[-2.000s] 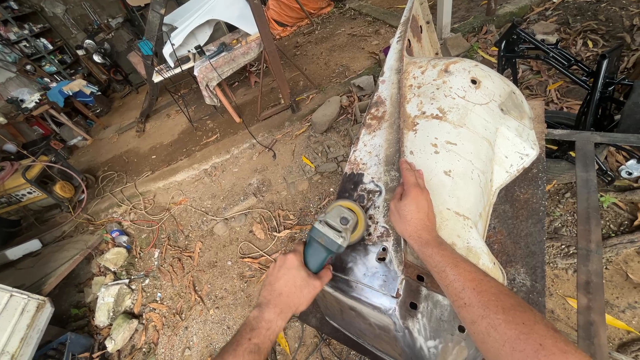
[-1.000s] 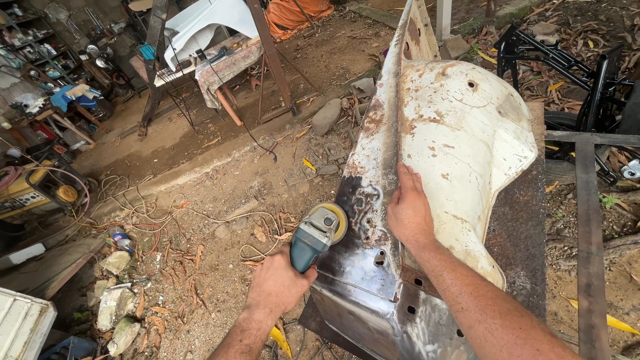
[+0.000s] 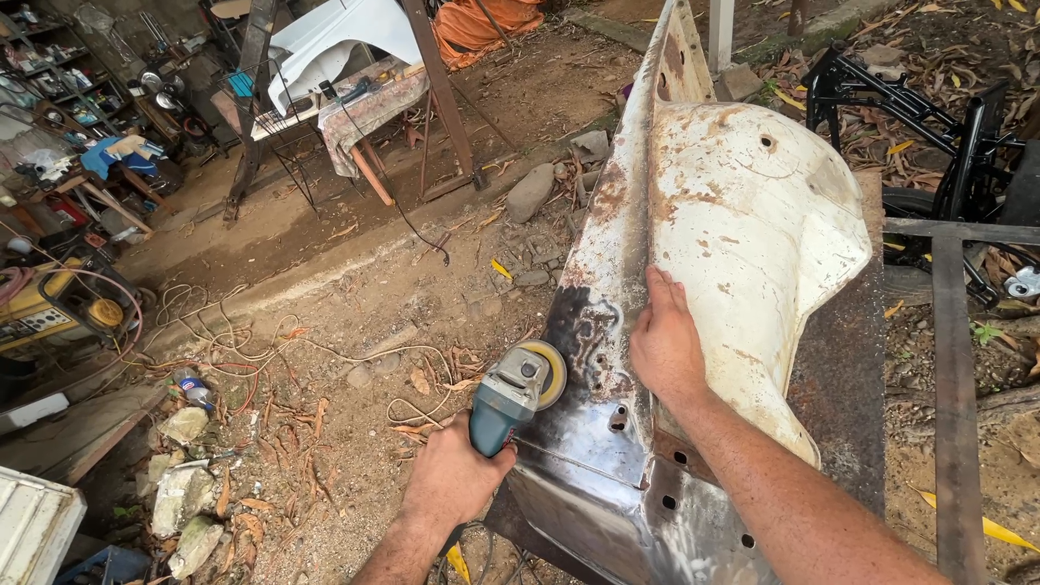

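Note:
My left hand (image 3: 455, 479) is closed around the body of a teal angle grinder (image 3: 504, 398) with a grey head. The grinder's yellowish disc (image 3: 552, 375) is at the left edge of a large sheet-metal vehicle body panel (image 3: 751, 244). Whether the disc touches the metal cannot be told. My right hand (image 3: 668, 345) lies flat on the panel beside its raised seam, fingers pointing up and nearly together. White, rust-spotted paint covers the upper part of the panel; the lower left part is bare, shiny metal with dark patches and several holes.
A rusty metal sheet (image 3: 841, 349) lies under the panel. At right are a metal frame bar (image 3: 955, 390) and a black tubular frame (image 3: 886, 93). Cables (image 3: 276, 345) and stones (image 3: 185, 496) lie on the ground at left, near a yellow generator (image 3: 57, 305). A cloth-covered table (image 3: 370, 122) stands farther back.
My left hand and the grinder have shifted slightly left, from over the panel's bare area to its left edge. My right hand stays in about the same place on the panel.

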